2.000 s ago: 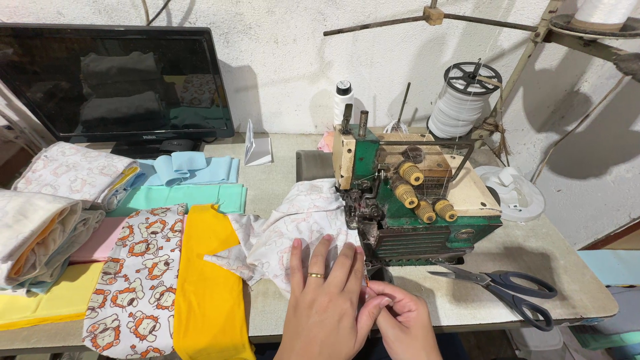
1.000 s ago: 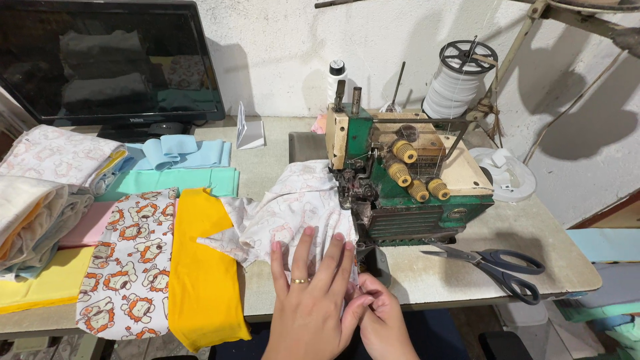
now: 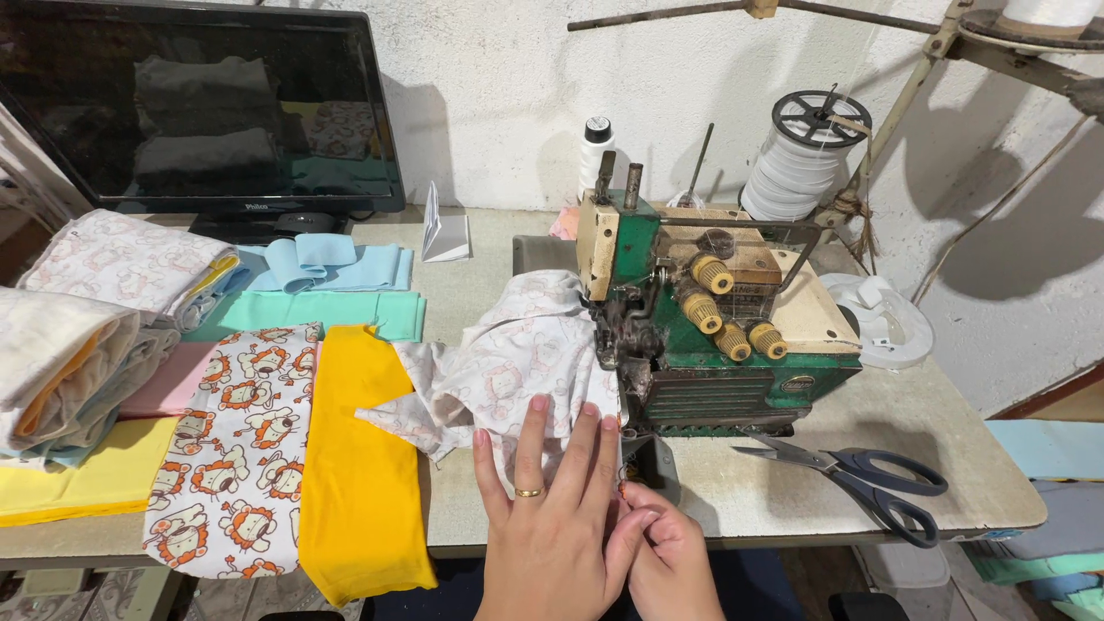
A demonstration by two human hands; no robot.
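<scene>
A white printed cloth [image 3: 526, 362] lies bunched at the left side of the green overlock sewing machine [image 3: 733, 388], its upper right part against the presser-foot area. My left hand [image 3: 552, 509], with a ring on one finger, rests flat on the cloth's near part, fingers spread. Just right of it, my right hand [image 3: 664, 543] pinches the cloth's near right edge between thumb and fingers, in front of the machine. The edge shows some orange stitching or print. The lower part of the cloth is hidden by my hands.
Scissors [image 3: 845, 474] lie slightly open at right, handles near the table edge. A lion-print fabric piece [image 3: 241, 457] and a yellow one [image 3: 362, 466] overhang the front edge at left. Folded fabrics [image 3: 78, 362] are stacked far left, below a monitor [image 3: 207, 103]. Thread spools [image 3: 793, 164] stand behind the machine.
My left hand stays spread on the cloth and my right hand stays pinched at its edge. Nothing has plainly been let go or taken up. The view has shifted slightly.
</scene>
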